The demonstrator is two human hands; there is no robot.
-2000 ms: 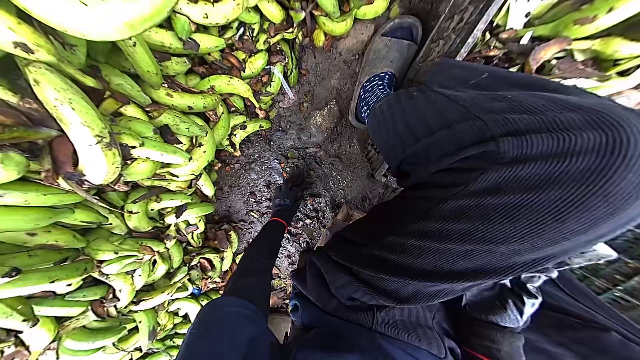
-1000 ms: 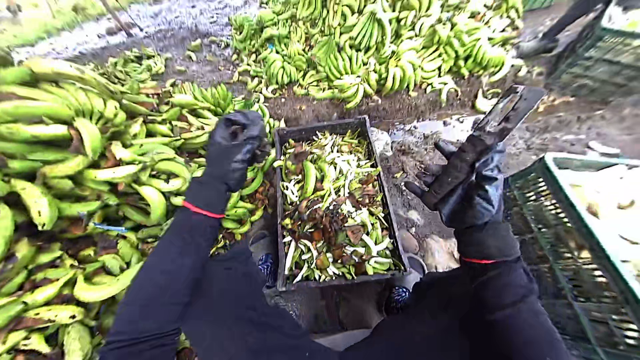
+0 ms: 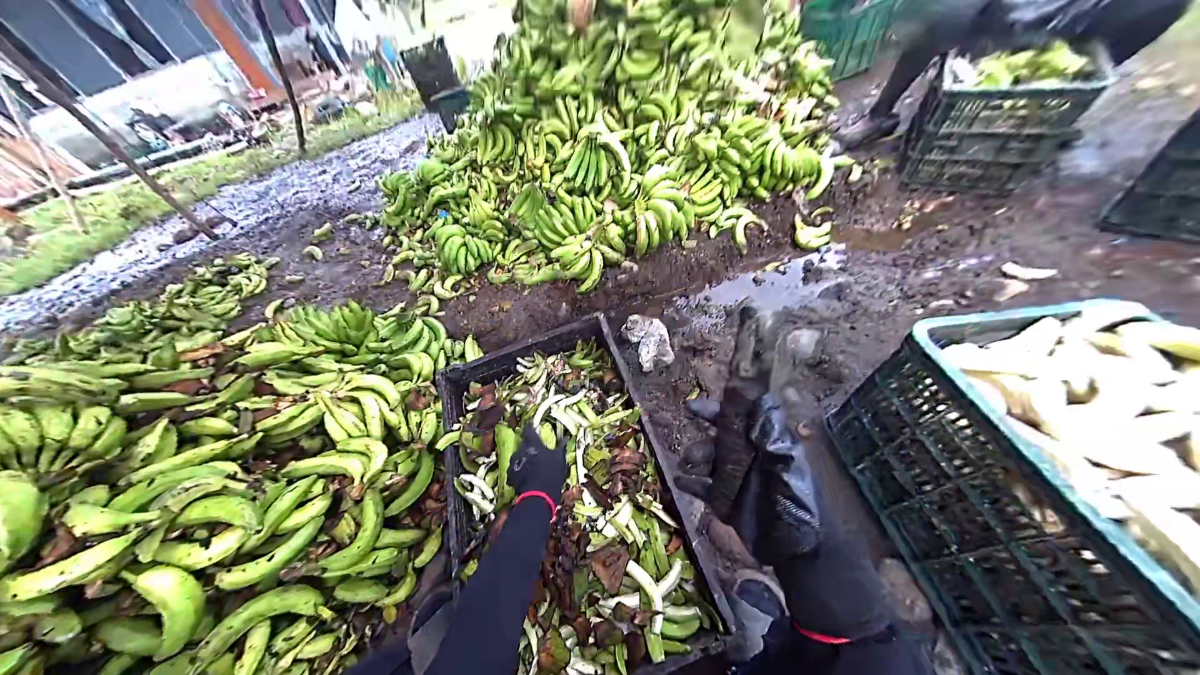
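Observation:
My left hand (image 3: 539, 464), in a black glove, reaches down into a dark crate (image 3: 661, 459) of peels (image 3: 614, 506). It is at a green plantain (image 3: 507, 450) among the peels; its fingertips are hidden, so a grip on it cannot be told. My right hand (image 3: 778, 473), in a shiny black glove, is right of the crate, shut on a dark hand tool (image 3: 738, 431) with a wrapped-looking handle; the tool's upper end is blurred. A heap of green plantains (image 3: 281, 525) lies left of the crate. Peeled plantains (image 3: 1097, 403) fill a green plastic crate at the right.
The green plastic crate's rim (image 3: 975, 412) stands close to my right forearm. A larger plantain heap (image 3: 600, 159) rises ahead, with a puddle (image 3: 769, 286) before it. A white stone (image 3: 649, 341) lies by the peel crate's edge. Another person (image 3: 905, 80) bends over a crate (image 3: 1003, 131) at upper right.
My left hand has gone from above the peel crate's left edge down into it. My right hand still holds the tool. The view has tilted up since the first frame.

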